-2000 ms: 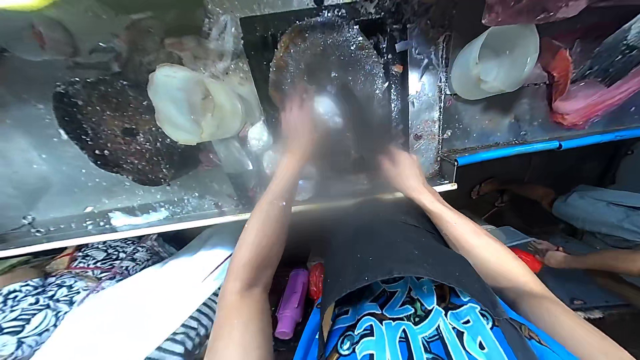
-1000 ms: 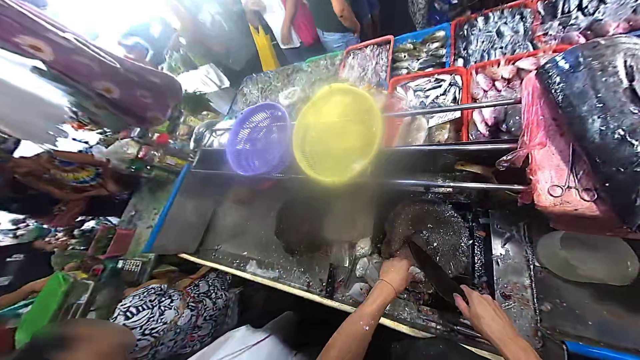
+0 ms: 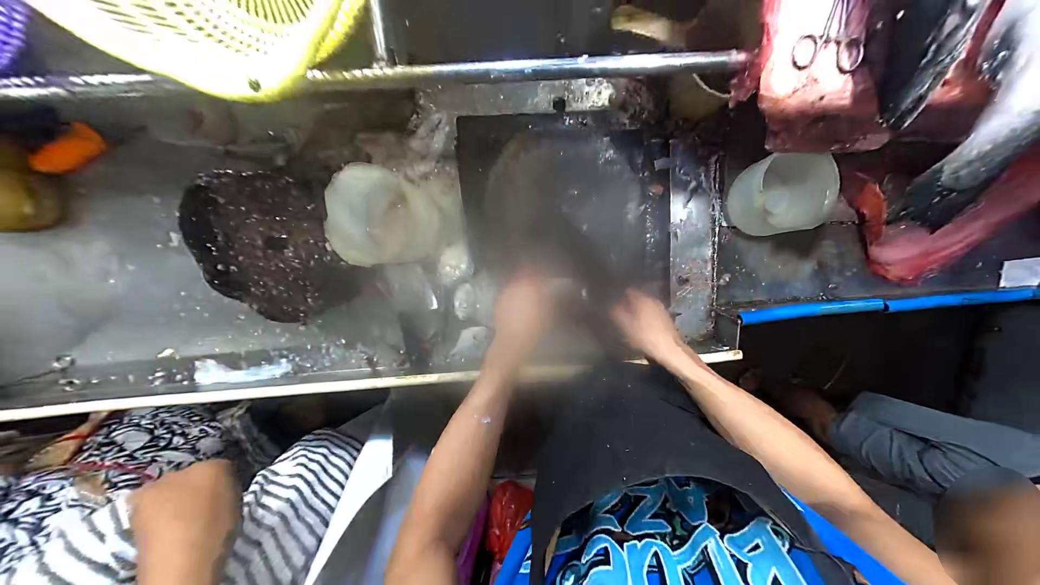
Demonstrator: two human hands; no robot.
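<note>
A round chopping block, blurred in this frame, stands in a dark square recess of the metal counter. My left hand is at the block's near edge; its fingers are blurred, and what lies under them cannot be told. My right hand is closed at the near end of a dark, broad knife blade, which slants up and left over the block. Pale, wet pieces lie just left of the block. Beside them rests a crumpled whitish plastic container.
A second dark chopping block lies to the left. A yellow basket overhangs a metal rail. Scissors rest on pink flesh at upper right, near a white tub and a large fish. People sit or stand at both sides.
The view has swung down from the wider stall seen a second ago. Both hands remain at the round block, with the knife still in my right hand.
</note>
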